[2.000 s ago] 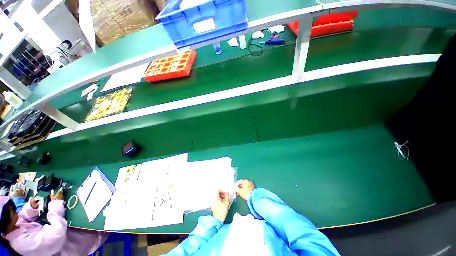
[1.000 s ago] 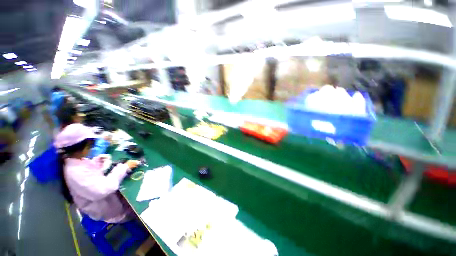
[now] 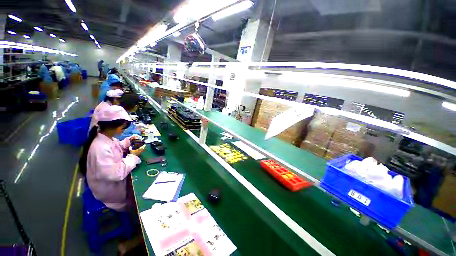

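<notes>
Neither of my hands is in the picture. Nearest in front of me, the work instruction sheets (image 3: 187,227) lie flat on the green bench, white with pink and yellow pictures, cut off by the bottom edge. A clipboard (image 3: 164,187) with a blue edge and a white form lies beyond them, with a dark pen-like item across it. A small black unit (image 3: 214,195) stands on the green mat to the right of the sheets. A tape roll (image 3: 152,172) lies beyond the clipboard.
A seated person in pink (image 3: 107,160) holds a dark unit at the bench's left edge. On the shelves are a blue bin (image 3: 367,192) with white bags, a red parts tray (image 3: 285,175) and yellow small parts (image 3: 228,153). A blue stool (image 3: 102,225) stands left of the bench.
The view has swung up and left along the line. My hands, seen over the sheets two seconds ago, are out of the picture. The seated person in pink now holds a unit raised.
</notes>
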